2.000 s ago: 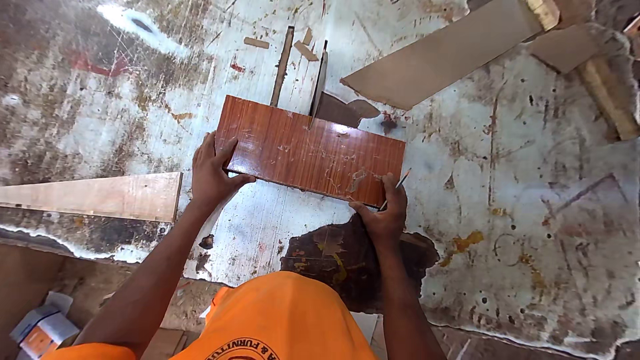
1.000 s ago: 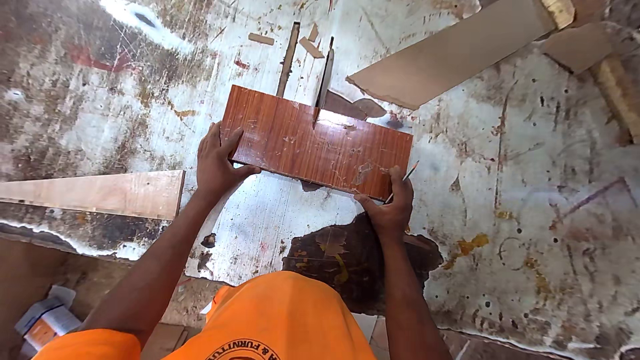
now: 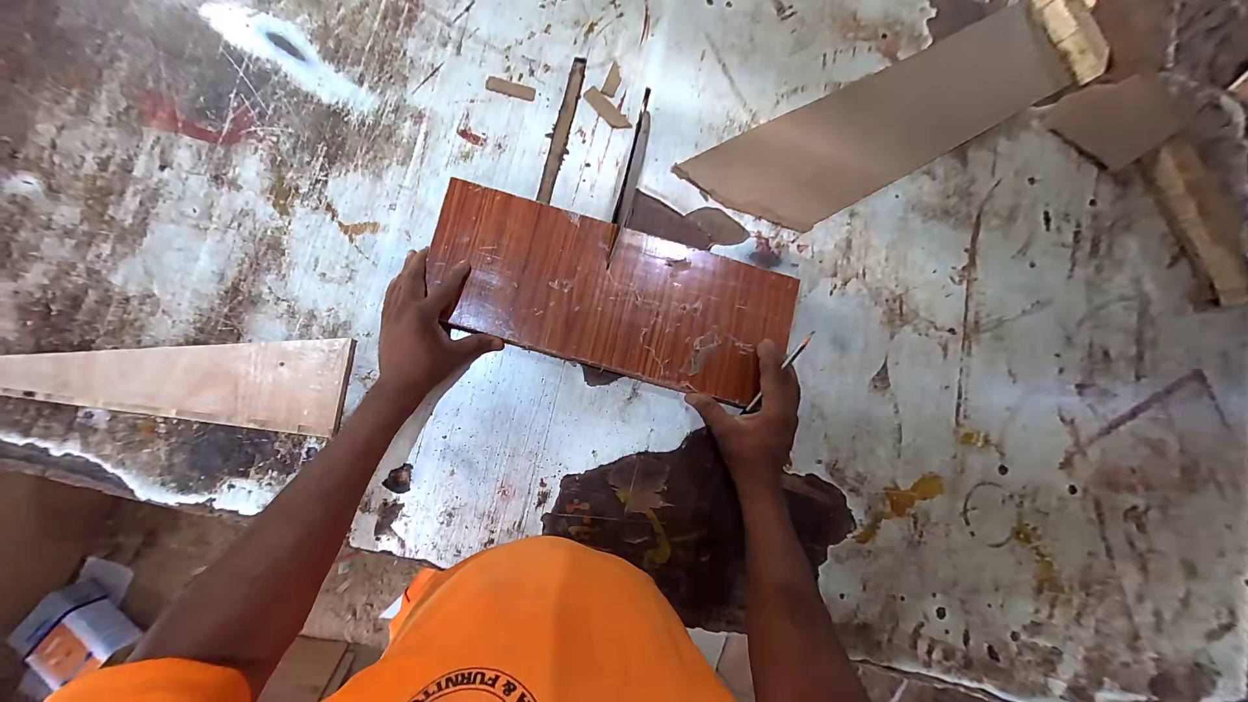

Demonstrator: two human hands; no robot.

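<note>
A glossy reddish-brown wood-grain board (image 3: 575, 292) lies tilted across a circular saw blade (image 3: 634, 161) that stands up through the worn table; the blade meets a slit in the board's far edge. My left hand (image 3: 421, 327) grips the board's left end, thumb along the near edge. At the near right corner my right hand (image 3: 760, 409) grips the board and also has a pencil (image 3: 792, 359) between its fingers. Beyond the board, a narrow dark slot or strip (image 3: 563, 132) runs left of the blade. The blade's lower part is hidden.
Small wood offcuts (image 3: 606, 105) lie beside the blade. A long grey-brown panel (image 3: 877, 127) lies at the upper right, near rough wood pieces (image 3: 1197, 219). On the left is a tapered pale board (image 3: 195, 382). The table's near edge (image 3: 127, 487) is ragged.
The slit at the blade shows longer in the board than two seconds ago. Both hands keep their grip on the board.
</note>
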